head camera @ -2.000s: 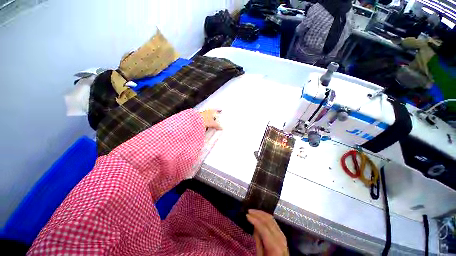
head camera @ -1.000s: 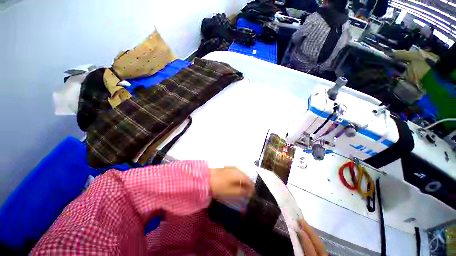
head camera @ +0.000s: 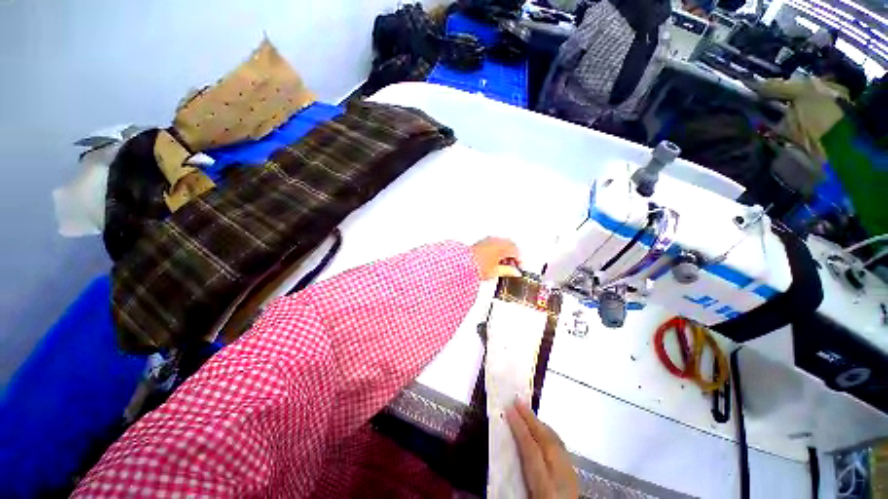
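Observation:
A dark plaid strip [head camera: 546, 346] lies on the machine table, its far end beside the needle area of the white sewing machine [head camera: 682, 229]. A long white strip [head camera: 508, 365] lies lengthwise over it, with dark plaid showing along the right side and at the far end. My left hand [head camera: 498, 257] is at the far end of the strips, just left of the needle area; its fingertips are small and I cannot tell whether they grip. My right hand [head camera: 541, 455] lies on the near part of the white strip, fingers close together, its lower part cut off by the frame edge.
A plaid bundle [head camera: 263, 210] lies left on the table with tan dotted material [head camera: 243, 102] behind it. Red and yellow scissors handles [head camera: 692, 353] lie right of the needle. A marked scale [head camera: 428, 410] runs along the front edge. A blue bin [head camera: 63, 375] stands left. A person [head camera: 606, 63] sits behind.
The white strip has come from my lap side onto the plaid strip. My left hand has moved forward to the needle area. My right hand has moved onto the white strip.

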